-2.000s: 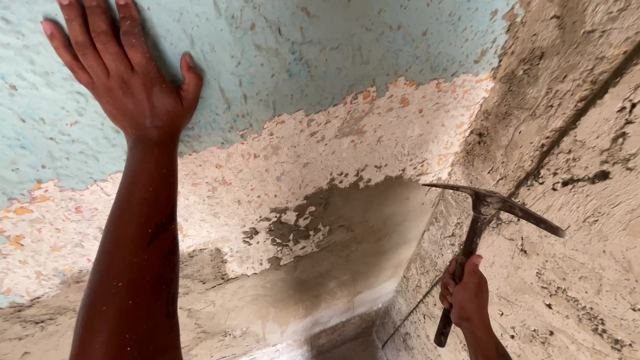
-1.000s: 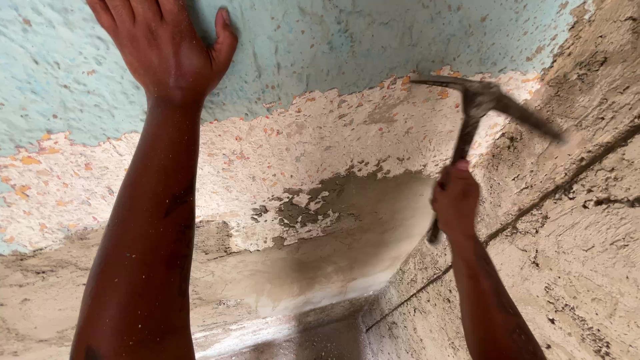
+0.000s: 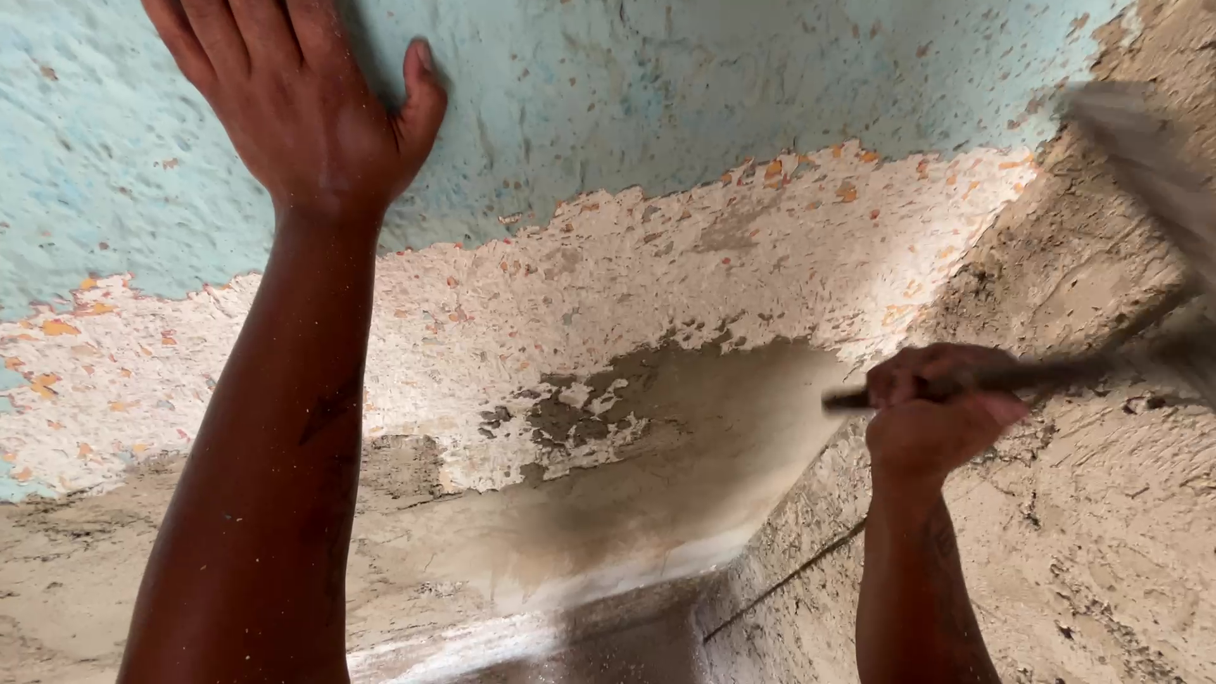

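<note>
My left hand (image 3: pixel 313 114) lies flat on the pale blue painted wall (image 3: pixel 608 104), its thumb spread from the fingers and nothing in its grasp. On the right, my right hand (image 3: pixel 936 408) grips the handle of a pick-like hammer (image 3: pixel 1064 370). The tool is tipped to the right and blurred by motion, with its head (image 3: pixel 1154 180) in front of the rough brown wall and partly out of view. Between the hands runs a band of pinkish-white exposed plaster (image 3: pixel 589 275) with orange flecks. Below it shows a darker grey-brown patch (image 3: pixel 703 389).
A rough bare wall (image 3: pixel 1121 532) meets the painted one at a corner on the right, and a dark groove (image 3: pixel 788 579) crosses it. Low in the middle, a whitish ledge or edge (image 3: pixel 475 646) lies beside a darker surface.
The tool has swung right, from in front of the plaster band to the rough right-hand wall. My left hand remains on the blue paint.
</note>
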